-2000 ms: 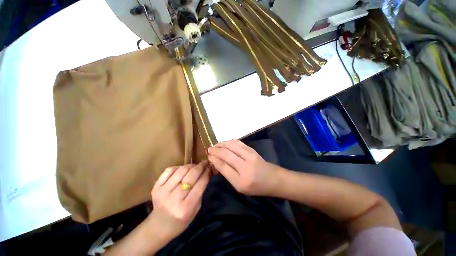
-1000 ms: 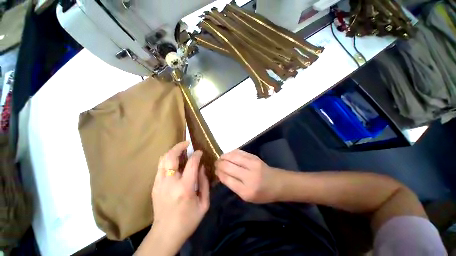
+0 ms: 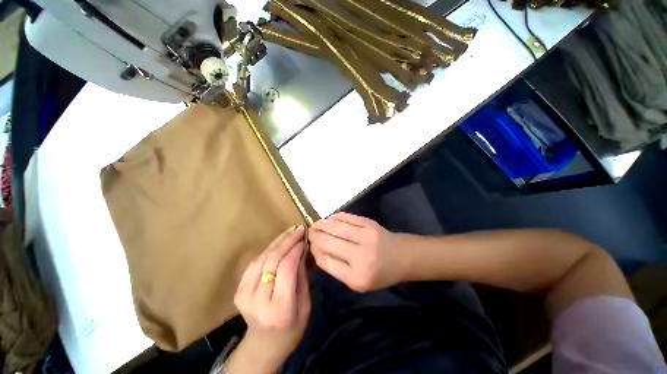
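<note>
A tan-brown fabric panel [image 3: 197, 212] lies flat on the white table, its far corner under the presser foot [image 3: 232, 98] of the sewing machine [image 3: 110, 47]. A brown zipper with a gold line [image 3: 274, 157] runs along the panel's right edge from the foot to my hands. My left hand [image 3: 276, 281], with a ring, pinches the panel's near right edge beside the zipper's end. My right hand [image 3: 355, 252] pinches the zipper's near end. My fingertips nearly touch and hide the zipper's end.
A fan of brown zippers [image 3: 366, 51] lies on the machine bed right of the foot. A dark cord [image 3: 512, 33] is at the upper right. Grey fabric [image 3: 622, 73] hangs at the right. A blue bin [image 3: 512, 142] is below the table. Dark brown pieces [image 3: 22, 292] are at the left.
My left hand has closed on the panel edge and brought it against the zipper, closing the gap between them. My right hand still holds the zipper end. The camera view has shifted.
</note>
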